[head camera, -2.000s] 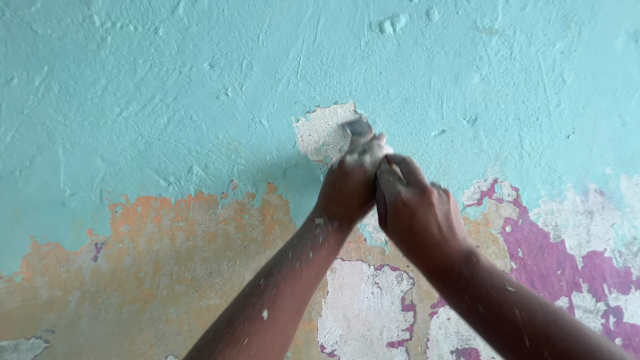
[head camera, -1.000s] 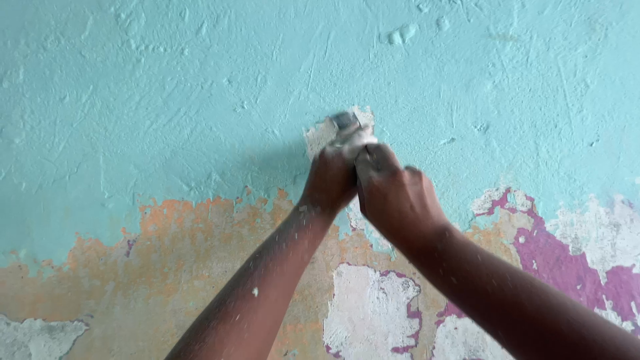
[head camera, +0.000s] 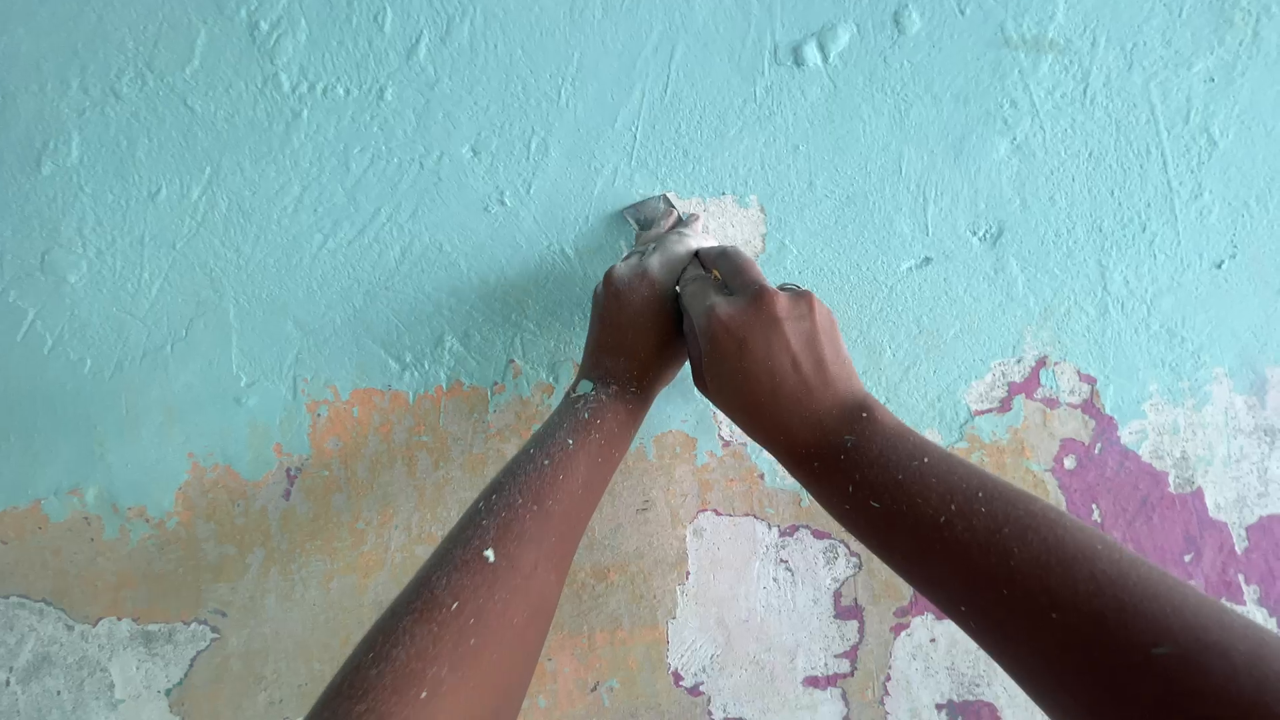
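Observation:
A scraper with a flat metal blade (head camera: 652, 213) rests against the turquoise painted wall (head camera: 450, 180), at the left edge of a bare whitish patch (head camera: 738, 222). My left hand (head camera: 645, 300) is closed around the tool just below the blade, its fingers whitened with dust. Pressed against it from the right, my right hand (head camera: 765, 335) is closed on the lower part of the scraper; the handle is hidden by both hands. Paint flecks and dust lie on both forearms.
Below the turquoise paint, the wall shows a worn orange-tan layer (head camera: 380, 500), magenta remnants (head camera: 1140, 490) and white exposed areas (head camera: 765, 610). Grey-white plaster (head camera: 90, 650) shows at the lower left. Small raised lumps (head camera: 825, 43) stand out near the top.
The blade and both hands have moved from over the whitish patch to its left edge. Both hands have kept their grip together.

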